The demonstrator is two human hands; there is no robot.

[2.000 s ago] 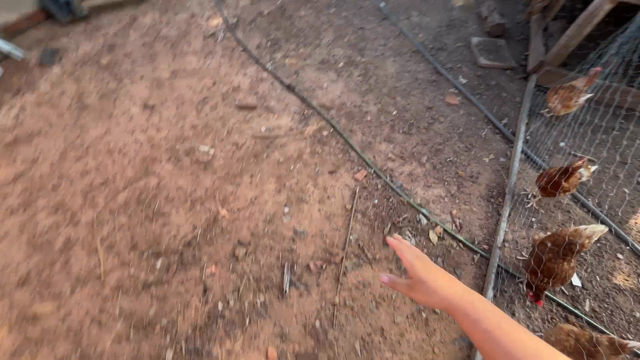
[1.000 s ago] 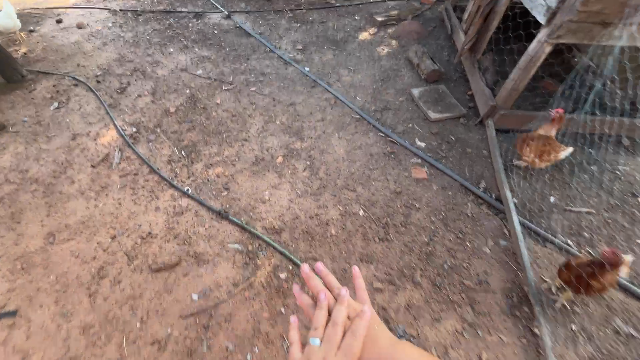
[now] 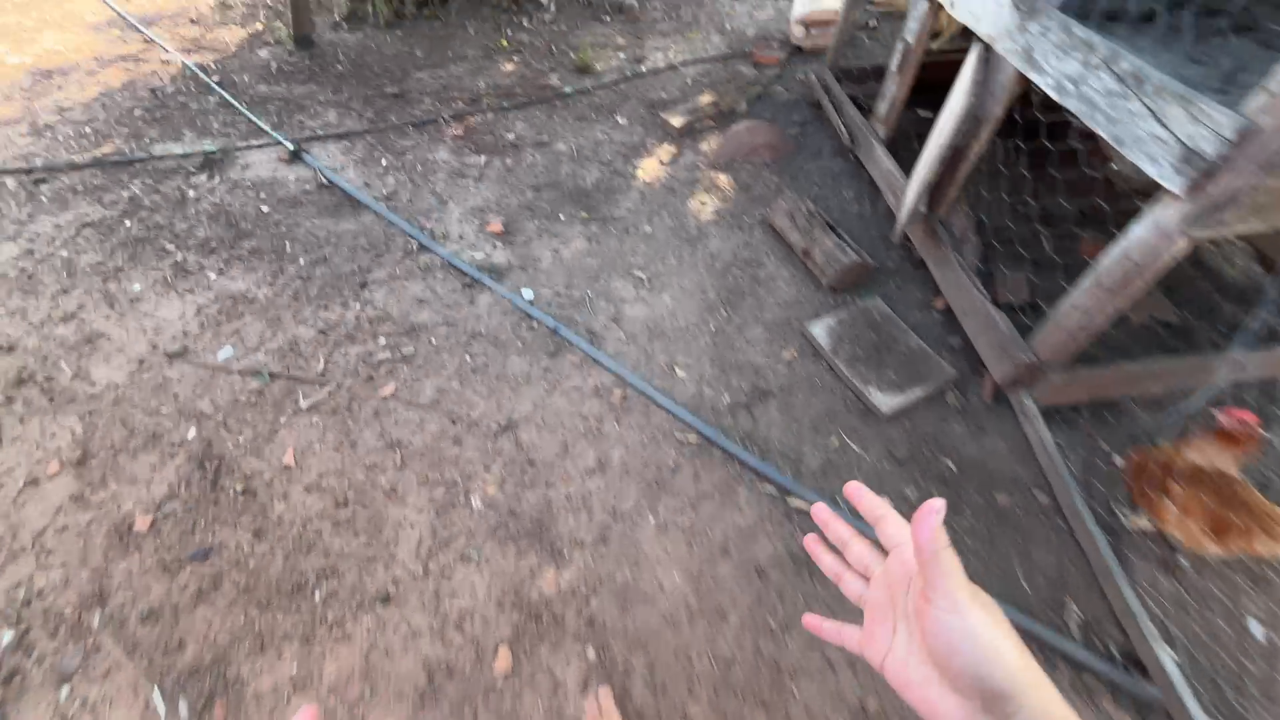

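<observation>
My right hand reaches in from the lower right, palm turned up toward me, fingers spread and nothing in it. It appears in front of a dark hose that runs diagonally over the dirt; no contact with the hose can be made out. Of my left hand, only blurred fingertips show at the bottom edge, and the rest is out of view. A brown hen with a red comb is to the right, behind wire netting.
A wooden frame with wire mesh stands at the right, with a long wooden rail on the ground. Nearby lie a flat square slab and a short log. Another hose crosses farther back; a post stands beyond it.
My hands, overlapping one second ago, have moved apart, and the right one now shows its palm. The view has shifted considerably, with more of the wooden frame showing.
</observation>
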